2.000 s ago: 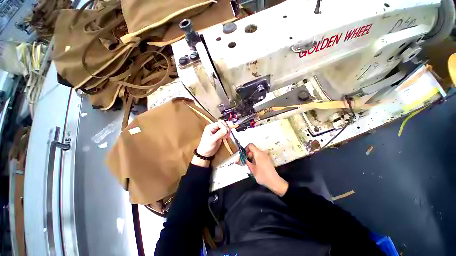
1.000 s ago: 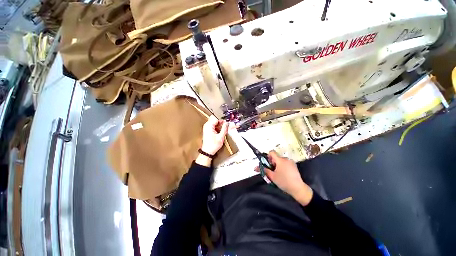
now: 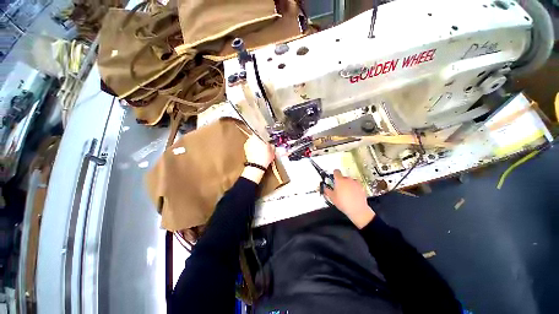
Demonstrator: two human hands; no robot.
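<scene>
A brown bag panel (image 3: 199, 165) with a small white sticker lies left of the needle area, its right edge bound in lighter tape. My left hand (image 3: 259, 153) is on the panel's upper right corner beside the presser foot (image 3: 281, 140); its fingertips are partly hidden, so I cannot tell whether it grips. My right hand (image 3: 348, 195) holds the scissors (image 3: 325, 178) by the loops, with the blades pointing up and left toward the needle area. Binding tape (image 3: 392, 140) runs across the machine bed from the right.
The white sewing machine (image 3: 392, 67) fills the upper right. A heap of brown bags (image 3: 138, 58) with tangled straps lies behind, at the upper left. A shiny metal surface (image 3: 132, 202) runs along the left. Offcuts (image 3: 460, 203) lie on the floor at right.
The scissors moved away from my left hand, down and right, then turned back toward the machine bed. My left hand has moved slightly onto the panel's corner. The view has shifted a little.
</scene>
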